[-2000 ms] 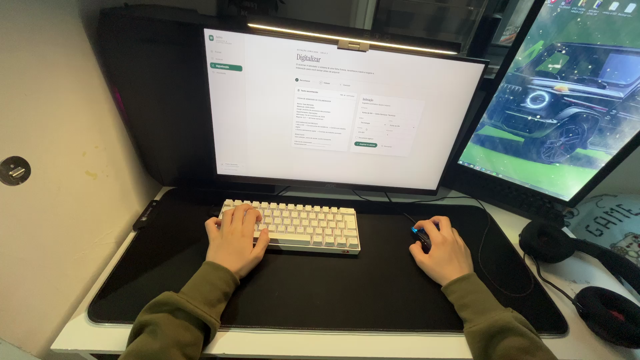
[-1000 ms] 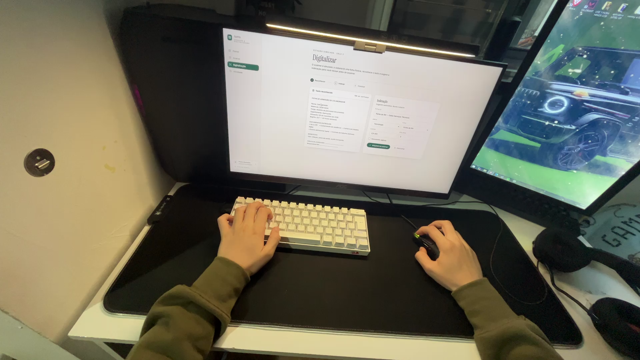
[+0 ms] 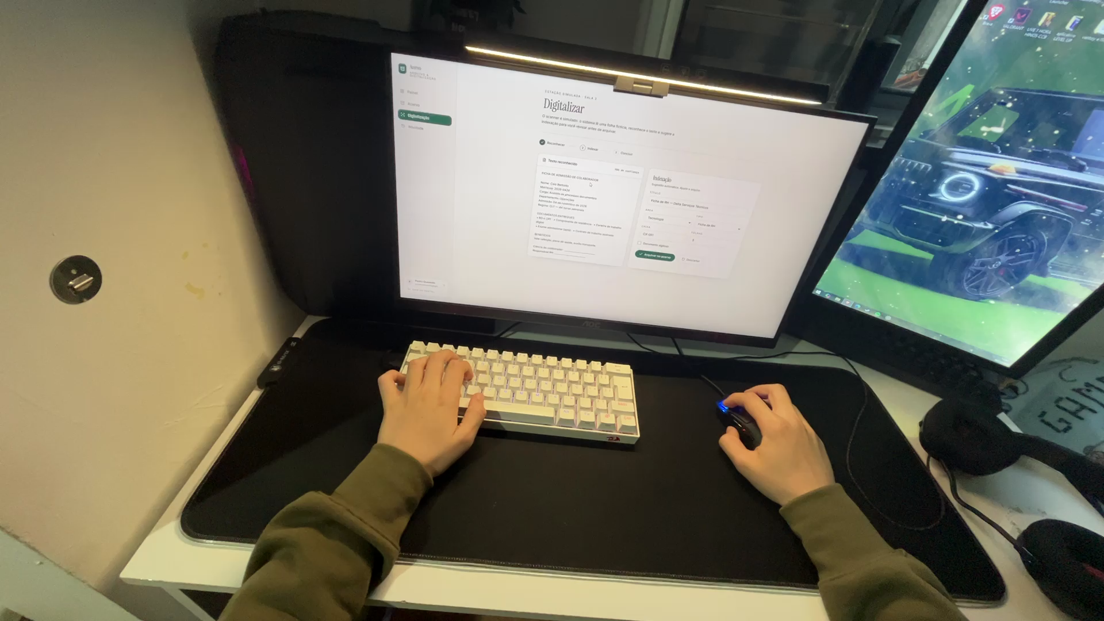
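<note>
My left hand [image 3: 429, 412] rests palm down on the left part of a white compact keyboard [image 3: 552, 392], fingers spread over the keys and gripping nothing. Over at the right, my right hand [image 3: 779, 442] is closed around a black computer mouse [image 3: 740, 424] that glows blue at its front. Keyboard and mouse both lie on a large black desk mat [image 3: 552, 509]. Behind them stands a monitor [image 3: 483, 216] showing a light page with a text panel, a form panel and a green button; a pointer is over the text panel.
A lit light bar [image 3: 638, 73] sits atop the monitor. A second, tilted monitor [image 3: 975, 198] shows a dark off-road vehicle. Black headphones [image 3: 970, 435] lie on the white desk [image 3: 483, 589] at right. Cables run behind the keyboard. A wall [image 3: 155, 362] borders the left side.
</note>
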